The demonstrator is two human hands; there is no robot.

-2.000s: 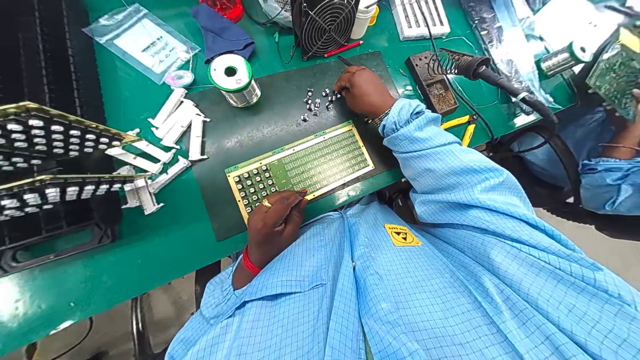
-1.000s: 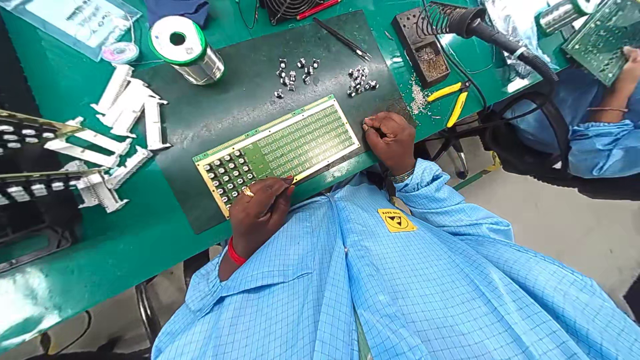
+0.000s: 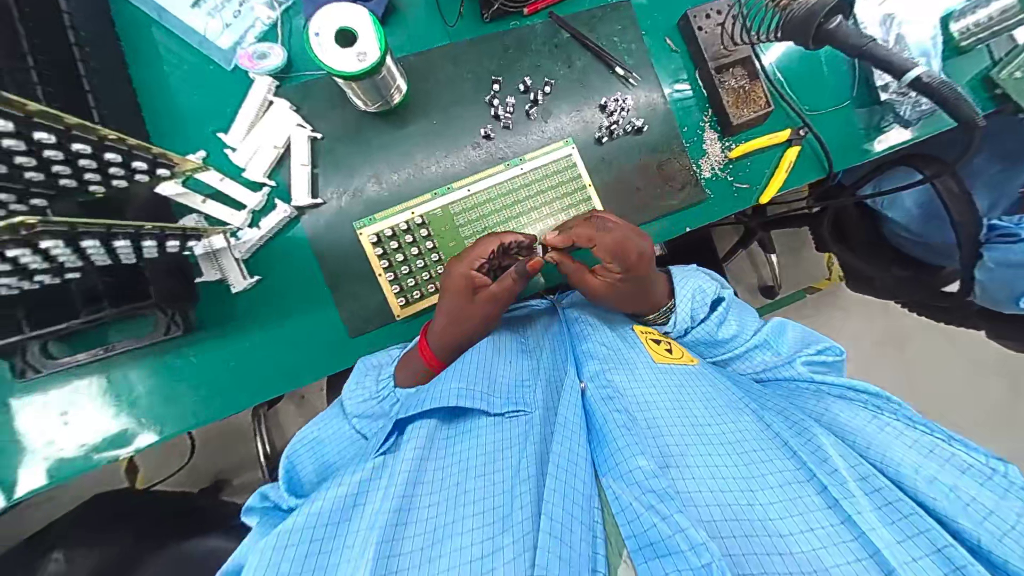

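A green printed circuit board (image 3: 472, 210) lies on a dark mat (image 3: 448, 88), with rows of small black-and-white components (image 3: 408, 256) on its left part. Over the board's lower edge, my left hand (image 3: 492, 276) and my right hand (image 3: 604, 260) meet fingertip to fingertip. They pinch a small component (image 3: 542, 250) between them, mostly hidden by the fingers. Loose black-and-white components (image 3: 512, 104) lie above the board, with a second pile (image 3: 616, 118) to their right. Black tweezers (image 3: 596, 48) rest at the mat's upper right.
A solder wire spool (image 3: 376, 80) stands at the mat's upper left, beside white plastic brackets (image 3: 268, 136). Upright populated boards (image 3: 96, 232) stand at the left. To the right are yellow-handled cutters (image 3: 780, 160), clipped leads (image 3: 712, 148), and a soldering iron in its holder (image 3: 808, 24).
My right hand has come down from the loose components to the board's lower edge, then left to meet my left hand. The tweezers, near my right hand at first, now lie on the mat.
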